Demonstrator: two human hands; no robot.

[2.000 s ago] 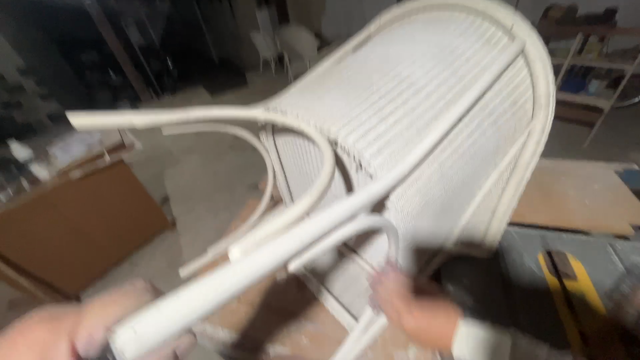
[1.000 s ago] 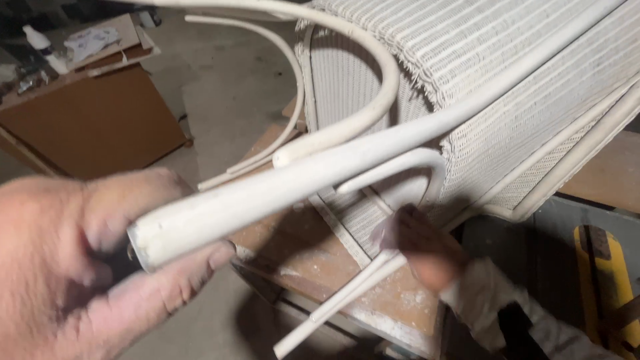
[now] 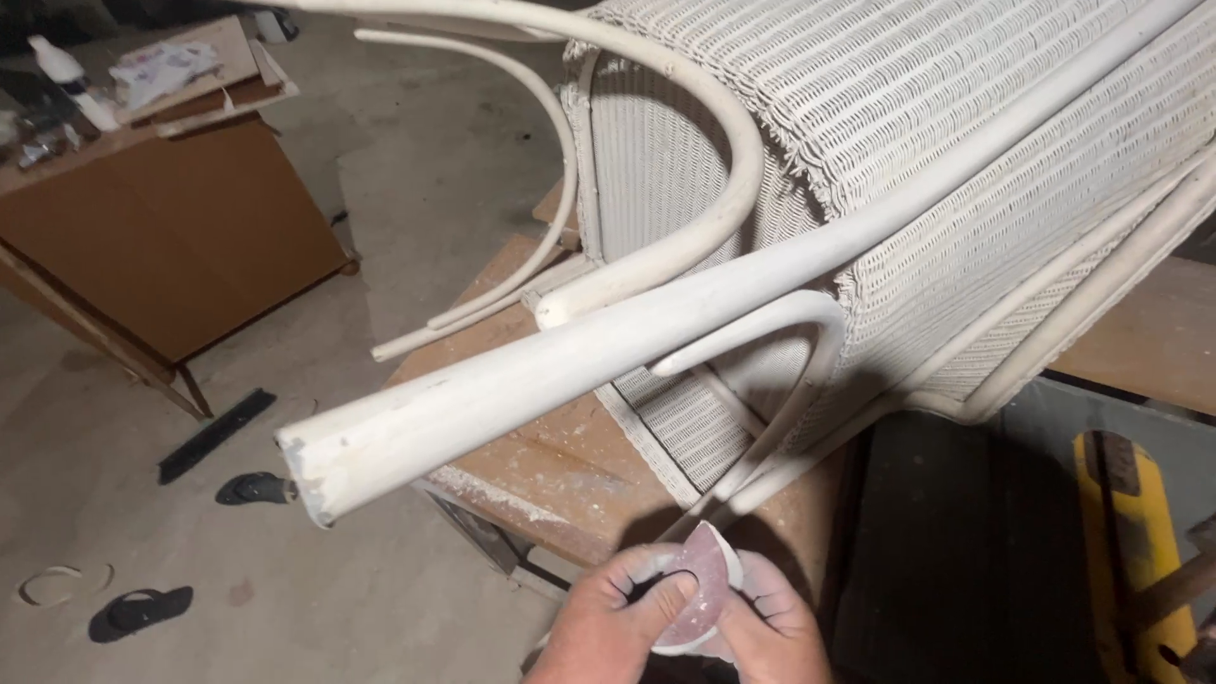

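Both hands meet at the bottom centre around a folded, dusty pink piece of sandpaper (image 3: pixel 701 589). My left hand (image 3: pixel 608 617) pinches it with the thumb on its pink face; my right hand (image 3: pixel 774 622) grips its other side. White dust coats the fingers. Above them a white-painted wicker chair (image 3: pixel 950 114) lies tipped over on a wooden workbench (image 3: pixel 560 475). Its thick white leg (image 3: pixel 570 351) points to the lower left, with chipped paint at the end. Curved white cane braces (image 3: pixel 741 180) stand beside the leg, and neither hand touches the leg.
A brown cabinet (image 3: pixel 180 256) with a bottle (image 3: pixel 57 66) and a plastic bag (image 3: pixel 166 71) on top stands at left. Black flip-flops (image 3: pixel 141 613) and a broom head (image 3: pixel 217 435) lie on the concrete floor. A yellow tool (image 3: pixel 1130 541) is at lower right.
My left hand has let go of the leg's end and come to the bottom centre. My right hand has drawn back from the curved brace, and both hands now hold the sandpaper.
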